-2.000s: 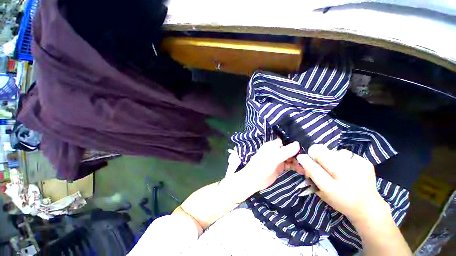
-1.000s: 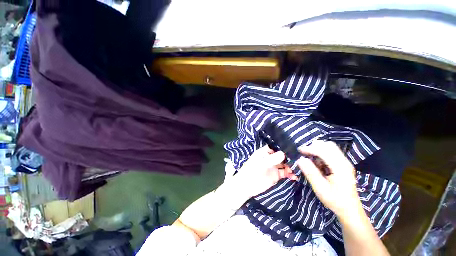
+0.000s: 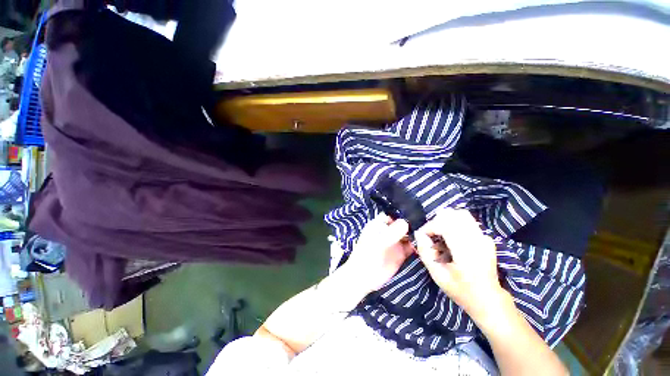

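A black garment with thin white stripes (image 3: 433, 187) lies bunched on my lap below the table edge. My left hand (image 3: 380, 250) pinches its dark edge between the fingertips. My right hand (image 3: 461, 257) is close beside it on the right, fingertips nearly meeting the left ones at the dark band (image 3: 400, 202). The right fingers are curled, with something small and dark showing inside them. Whether a needle or thread is at the fingertips cannot be seen.
Plum cloth (image 3: 154, 198) and black cloth (image 3: 139, 81) hang in a pile at the left. A white tabletop (image 3: 499, 44) with a dark strand crosses the top, above a yellow-brown drawer (image 3: 316, 110). A blue crate (image 3: 31, 95) stands far left. Clear plastic (image 3: 638, 352) shows lower right.
The view has shifted, so the drawer and lap sit further left and the table edge lower. The right hand moved slightly off, turned with fingers curled, and came back near the left fingertips.
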